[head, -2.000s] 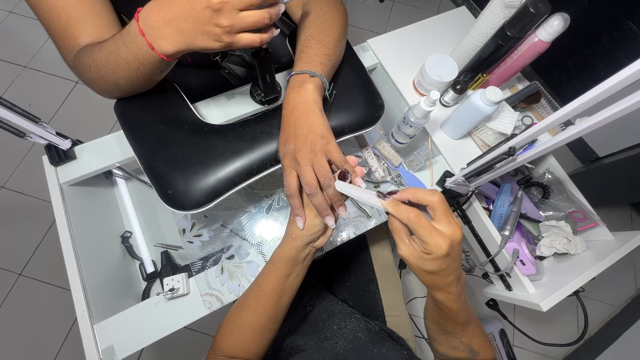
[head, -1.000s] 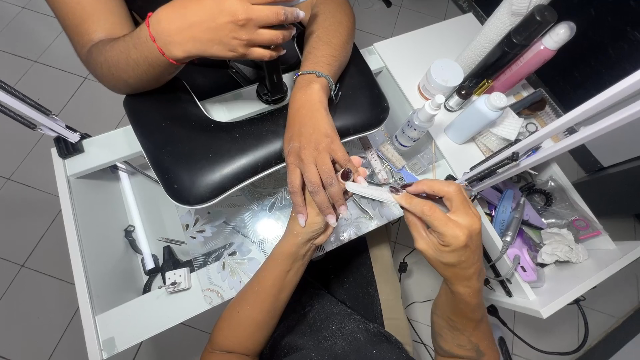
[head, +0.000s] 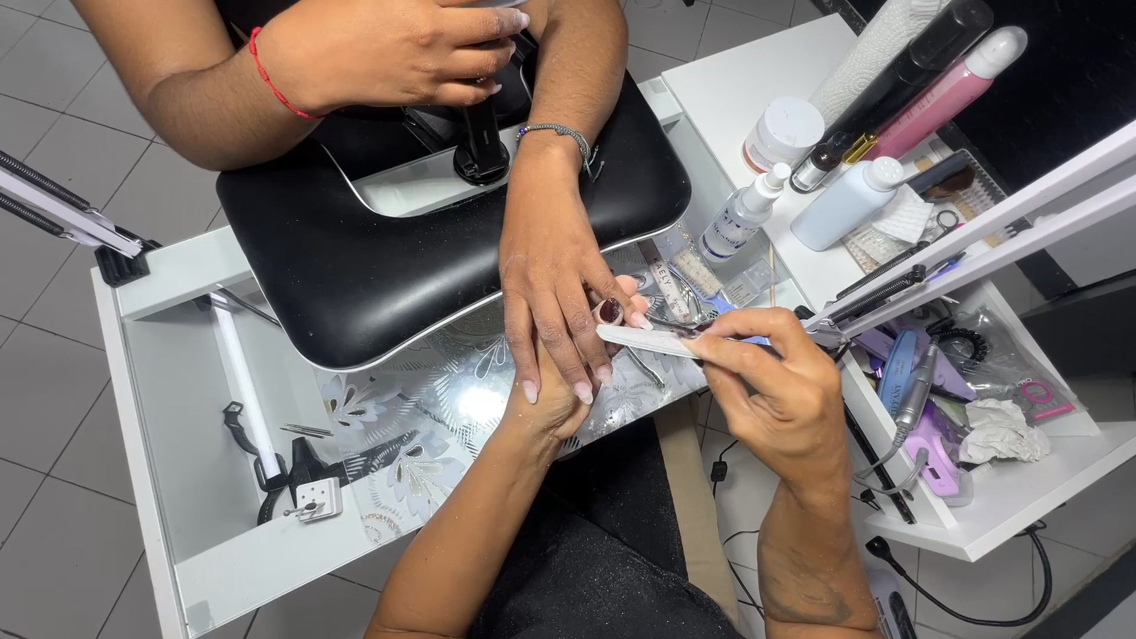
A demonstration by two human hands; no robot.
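Observation:
My left hand [head: 555, 395] lies under the other person's hand [head: 555, 266] and holds it from below, its thumb with a dark red nail [head: 610, 311] beside that hand's fingers. Between the fingertips of my right hand [head: 781, 382] is a white nail file [head: 650, 341], its far end close to the other person's fingers; whether it touches a nail I cannot tell. That person's nails are pale and long. Their forearm rests on a black padded armrest [head: 426, 275]. Their other hand [head: 399, 53], with a red cord bracelet at the wrist, is raised over a black stand [head: 482, 146].
On the right stand a spray bottle [head: 741, 213], a pale blue bottle [head: 843, 204], a white jar [head: 785, 133] and a paper towel roll [head: 874, 62]. An open drawer [head: 1021, 524] holds a nail drill handpiece [head: 917, 395] and crumpled tissue [head: 1003, 432]. White lamp arms [head: 994, 231] cross the right side.
The view has shifted slightly. My left hand keeps its hold under the other person's hand, and the file stays in my right hand near their fingers.

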